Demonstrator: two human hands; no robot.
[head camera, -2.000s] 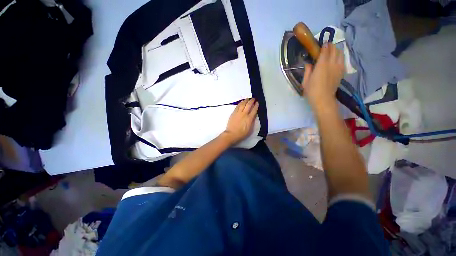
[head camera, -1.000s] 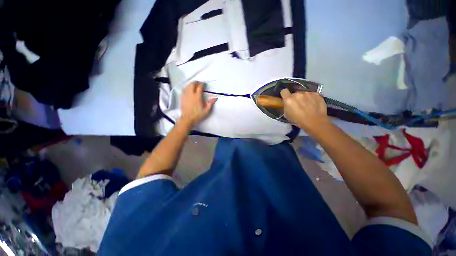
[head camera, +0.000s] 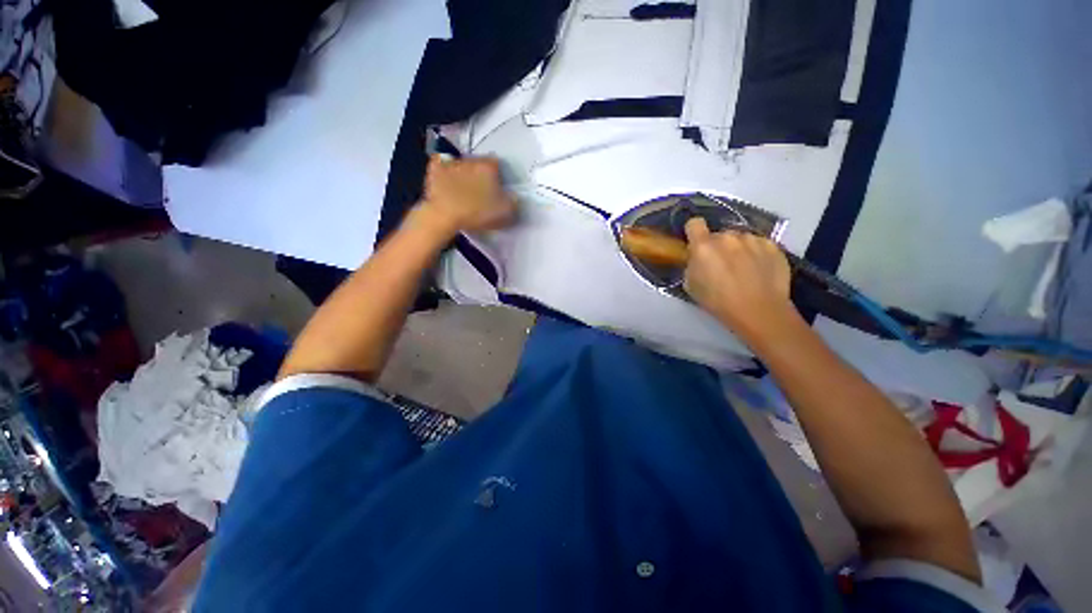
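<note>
The garment (head camera: 635, 168), whitish side up with black seam lines and a wide black band, lies on the pale blue table. My right hand (head camera: 736, 273) grips the orange-brown handle of the steam iron (head camera: 689, 216), which rests on the whitish cloth with its tip pointing left on a black seam line. My left hand (head camera: 471, 195) is closed on the garment's left edge, left of the iron; it is slightly blurred and its fingertips are partly hidden.
A black garment pile (head camera: 198, 72) lies at the left of the table (head camera: 287, 168). The blue hose (head camera: 880, 321) trails right from the iron. White cloth (head camera: 168, 419) lies heaped below left. A red strip (head camera: 982, 443) lies on white cloth below right.
The iron was first at the table's right, then was brought left onto the seam. My left hand has moved from the garment's right part to its left edge, where it now grips cloth.
</note>
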